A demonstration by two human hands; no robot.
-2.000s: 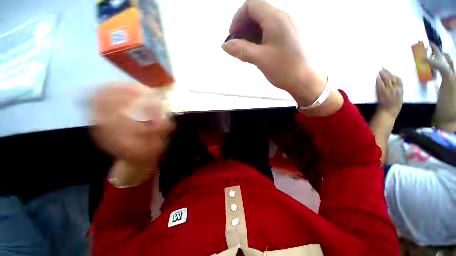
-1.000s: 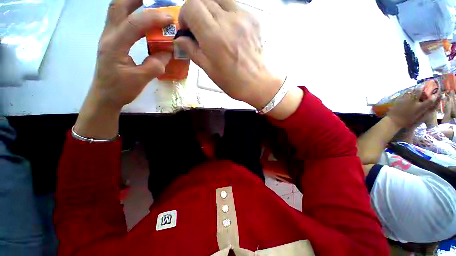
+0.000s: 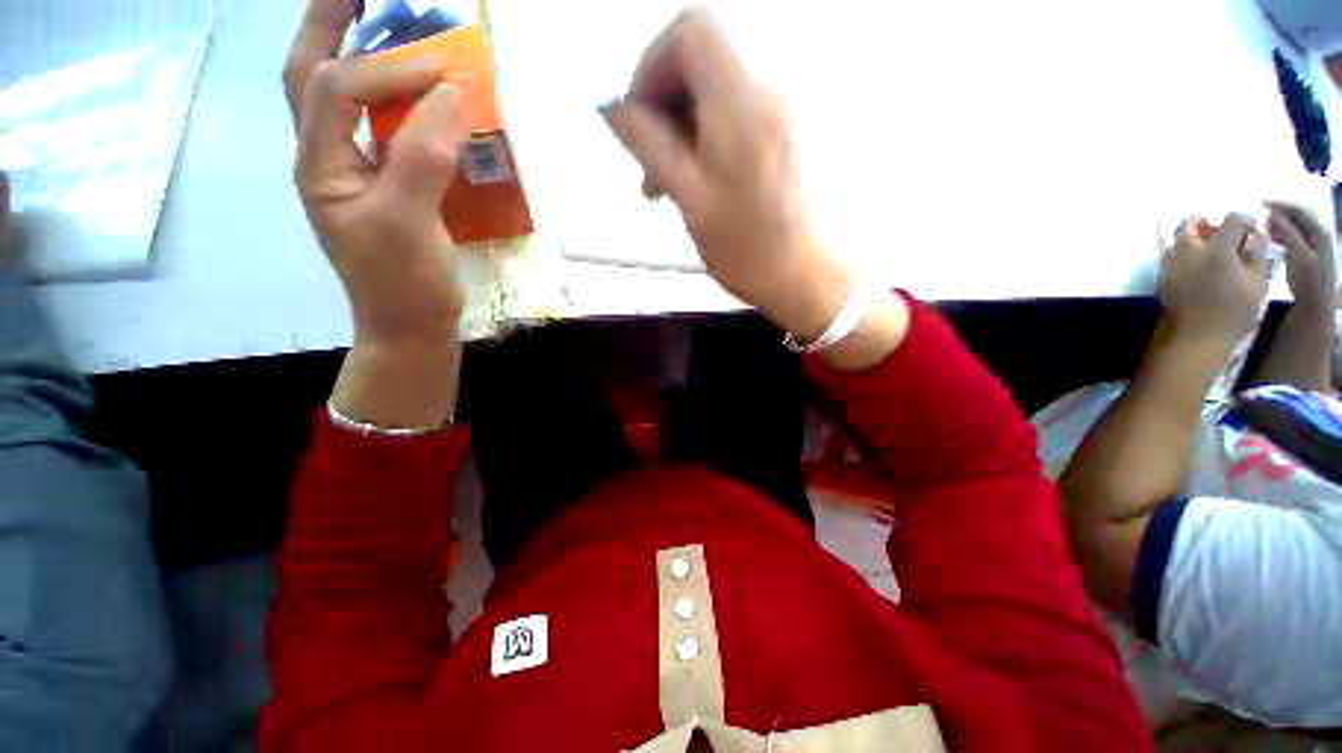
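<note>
An orange retail box (image 3: 478, 191) stands or lies at the table's front left of centre, with a small white code panel on its end and a dark picture on its upper face. My left hand (image 3: 375, 177) is on the box's left side, its fingers bent over the orange end. My right hand (image 3: 714, 155) is raised to the right of the box, apart from it, with fingers curled. A small dark tip shows at its thumb and fingertips; what it is cannot be told.
The white table (image 3: 913, 177) has a dark front edge. A yellowish crusty patch (image 3: 508, 287) marks that edge below the box. A shiny clear plastic bag (image 3: 96, 147) lies far left. A person's hands (image 3: 1214, 272) are at the right, and a dark bundle (image 3: 1300, 111) lies beyond. Another person's leg shows at left.
Since a second ago my right hand has moved off the box to the right. My left hand has shifted right, over the box end. Two seconds ago it was blurred below the box.
</note>
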